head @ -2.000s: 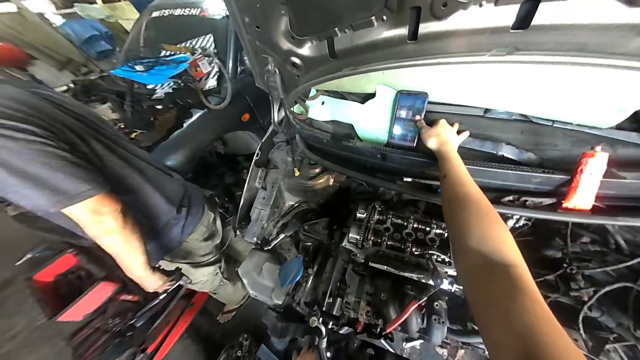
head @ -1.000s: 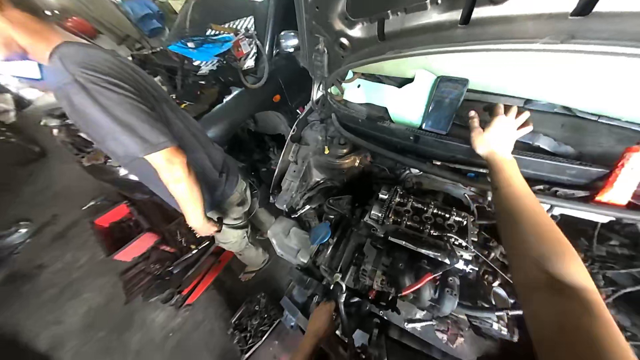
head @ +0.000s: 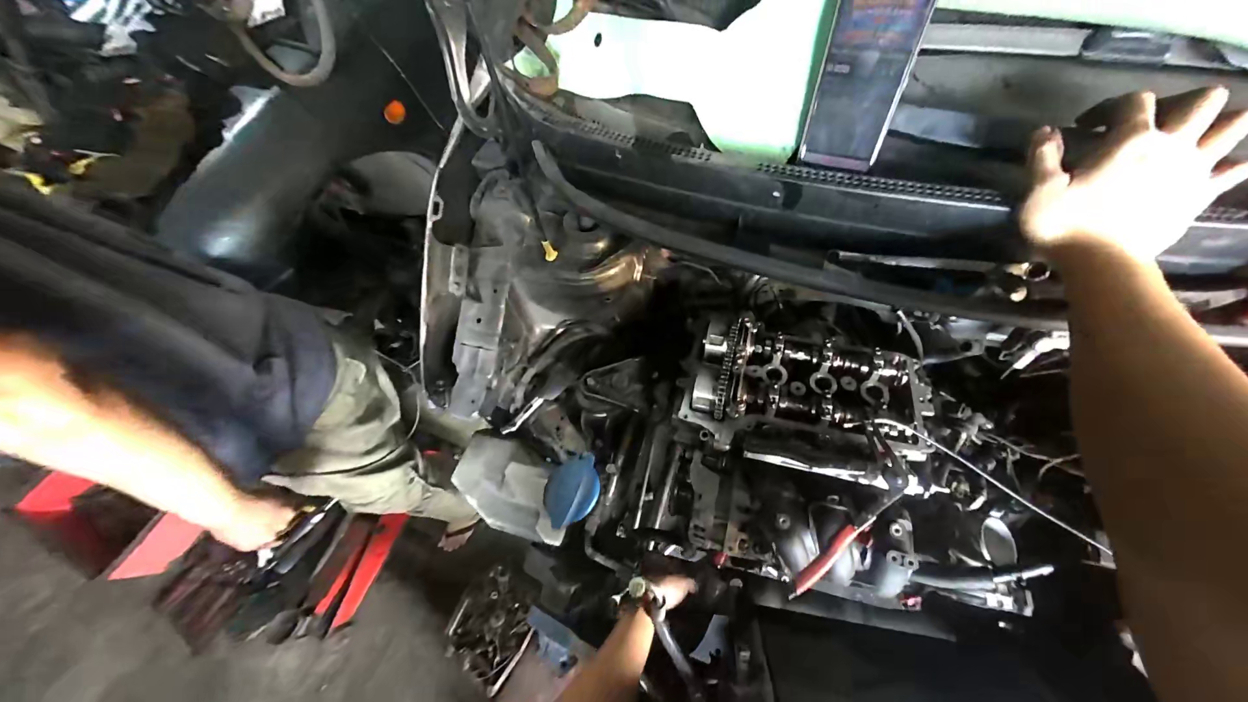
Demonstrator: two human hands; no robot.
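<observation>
My right hand (head: 1136, 180) is spread over the cowl below the windshield, fingers apart and holding nothing. To its left a smartphone (head: 868, 83) leans against the glass. My left hand (head: 671, 591) is low at the front of the engine, beside a ratchet or wrench handle (head: 673, 648); its fingers are partly hidden, so its grip cannot be told. Between the hands lies the open cylinder head (head: 819, 375) with its camshafts and timing chain showing. Red-handled pliers (head: 827, 560) rest on the intake manifold below it.
A co-worker (head: 175, 361) stands at the left, one hand over a red tool box (head: 370, 570). A washer reservoir with a blue cap (head: 572, 490) sits by the fender. Metal parts (head: 492, 619) lie in a container below. Long tools (head: 926, 261) rest along the cowl.
My right hand was at the phone two seconds ago; it has come away to the right, and the phone stays on the cowl. The co-worker has leaned forward. The view has shifted closer to the engine.
</observation>
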